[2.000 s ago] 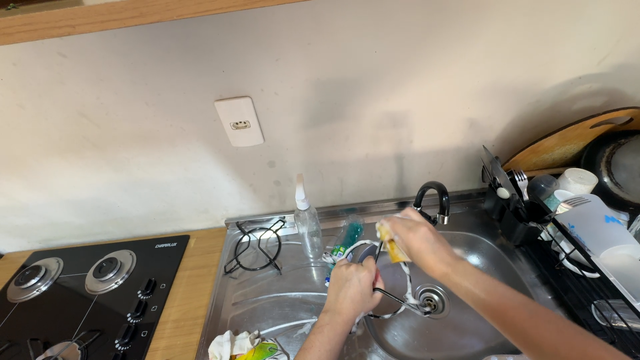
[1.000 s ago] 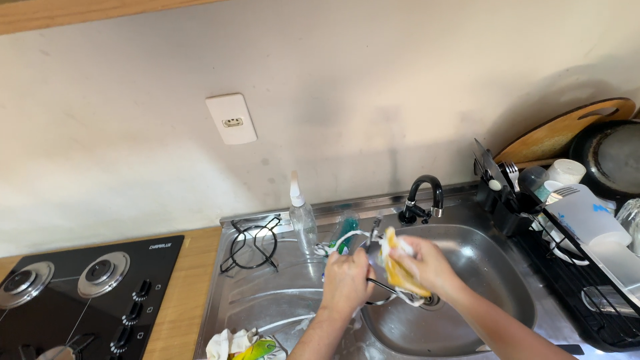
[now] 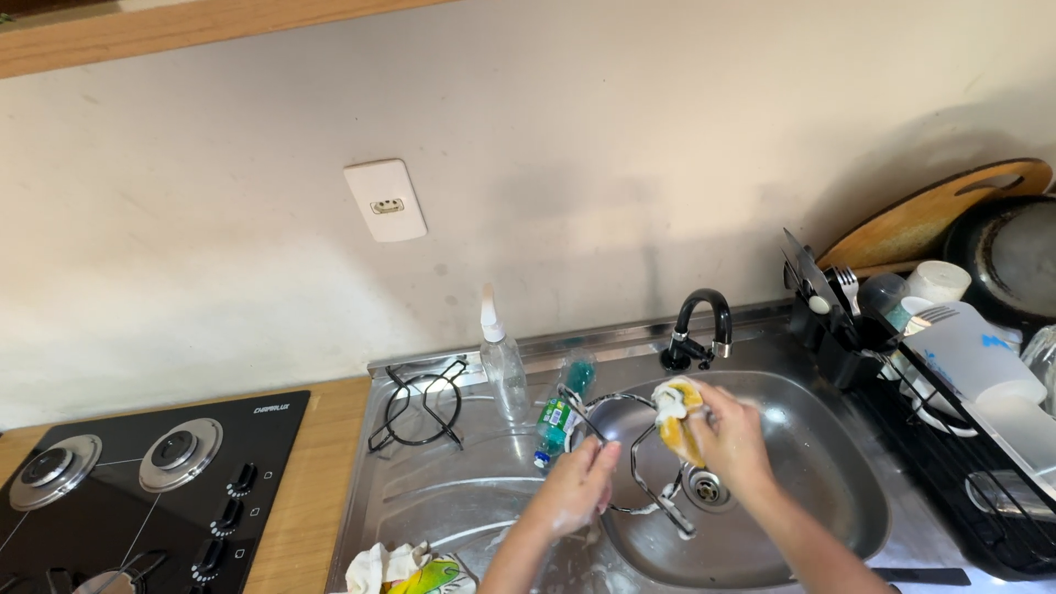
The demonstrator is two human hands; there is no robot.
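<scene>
My left hand (image 3: 577,487) grips one arm of a soapy black metal burner grate (image 3: 648,487), which hangs over the left part of the steel sink basin (image 3: 813,487). In my right hand (image 3: 730,433) is a yellow sponge or cloth covered in white suds (image 3: 678,421), close to the grate's ring. A bottle of green liquid (image 3: 558,421) lies on the drainboard behind my left hand. Beside it stands a clear spray bottle (image 3: 504,375). Another black burner grate (image 3: 423,408) rests at the drainboard's back left corner.
A black faucet (image 3: 697,326) rises behind the basin. On the right is a black dish rack (image 3: 949,470) with cutlery, cups and containers, before a wooden board (image 3: 916,214) and a pan (image 3: 1011,256). A glass cooktop (image 3: 140,487) lies left; a crumpled cloth (image 3: 408,571) sits front left.
The grate has turned in my left hand and now shows its ring spread over the basin. My right hand with the yellow sponge or cloth has shifted along it.
</scene>
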